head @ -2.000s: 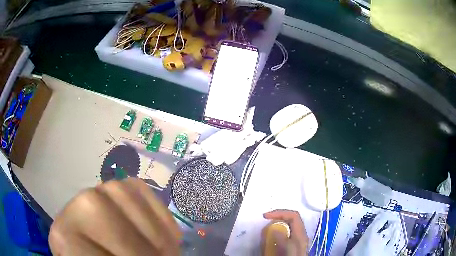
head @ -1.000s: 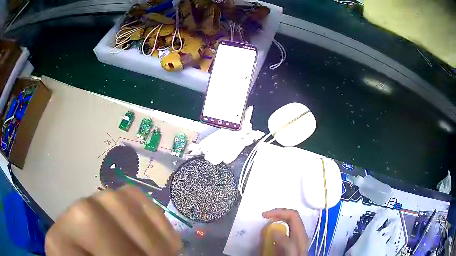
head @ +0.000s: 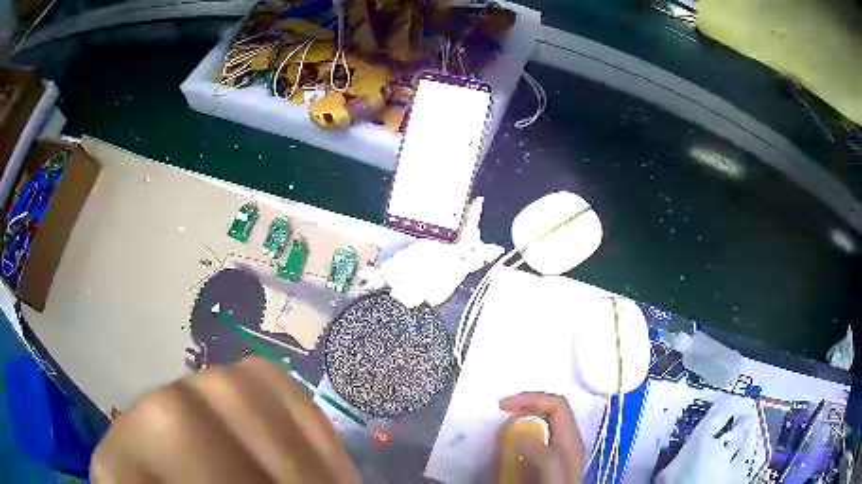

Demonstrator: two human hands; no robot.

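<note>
My left hand (head: 222, 430) is large and blurred at the bottom left, with its fingers curled down; what it holds, if anything, is hidden. My right hand (head: 558, 437) is at the bottom edge, cut off by it, with its fingers around a yellow housing (head: 515, 454) that has a white edge at its top. The round parts dish (head: 388, 354), full of tiny silver-grey pieces, lies between and beyond my hands. A long green strip (head: 284, 364) lies left of the dish, running towards my left hand. White paper (head: 515, 331) lies beyond my right hand.
Two white corded units (head: 557, 233) are right of the dish. Several green circuit boards (head: 295, 258) lie behind left. A smartphone (head: 439, 156) leans on the foam tray (head: 284, 132). Crumpled white tissue (head: 425, 271) lies before it. A cardboard box (head: 59, 227) is far left, a white bag (head: 723, 444) far right.
My left hand has shifted slightly right and down, still blurred. My right hand and the yellow housing have stayed nearly in place. The green strip shows at a slightly different spot.
</note>
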